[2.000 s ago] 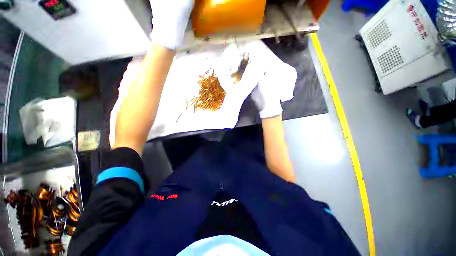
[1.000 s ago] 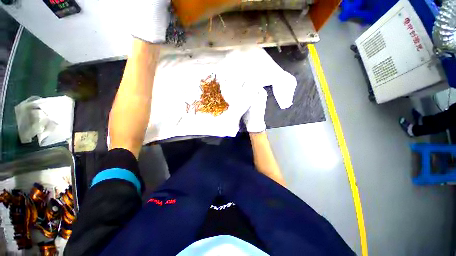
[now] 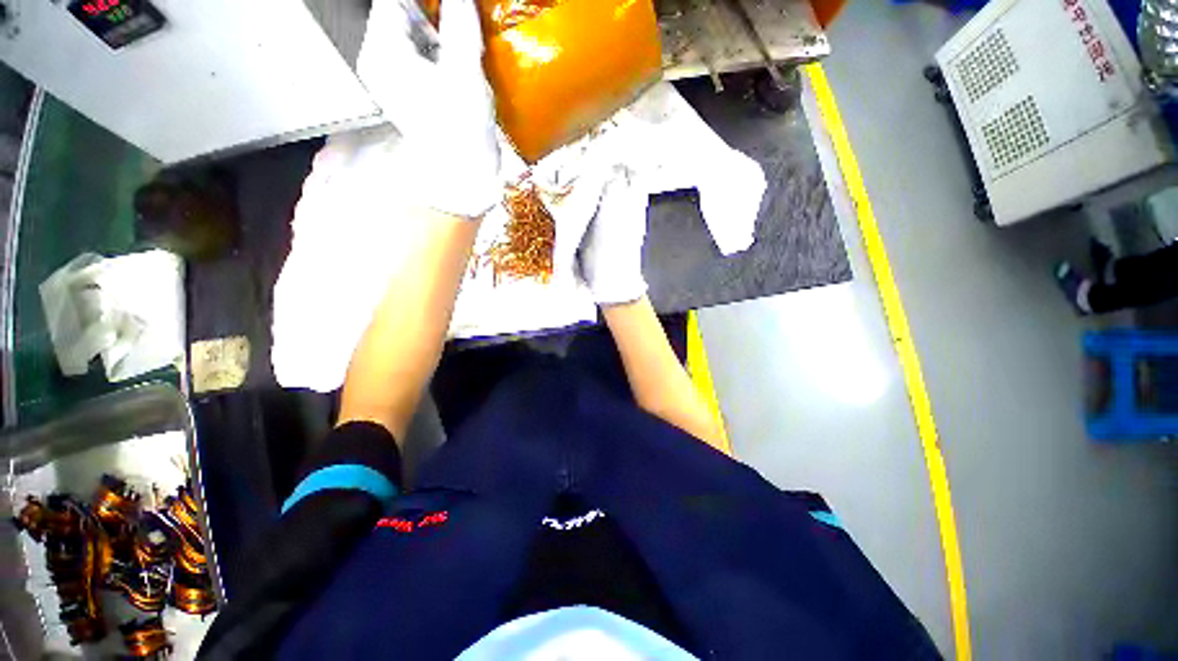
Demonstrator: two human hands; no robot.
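Note:
A white cloth (image 3: 323, 284) lies on a dark mat, with a loose pile of thin coppery pieces (image 3: 523, 236) on it. My gloved left hand (image 3: 452, 129) is above the cloth, beside the left edge of a glossy amber film (image 3: 575, 78). A small dark metallic thing shows at its fingers; its grip is unclear. My gloved right hand (image 3: 614, 245) is right of the pile, with its fingers closed on the cloth's gathered right side. The film's lower corner hangs just above the pile.
The machine's worn ledge (image 3: 736, 39) is beyond the cloth. A pale cabinet (image 3: 220, 78) stands at upper left. A metal tray of wound coils (image 3: 110, 555), white wipes (image 3: 116, 316) and a beige block (image 3: 220, 364) are at left. A person's leg (image 3: 1137, 284) shows at far right.
My left hand has come down and right from the machine. The amber film now hangs lower, near the pile. My right hand has moved left, and the cloth's right side is drawn in.

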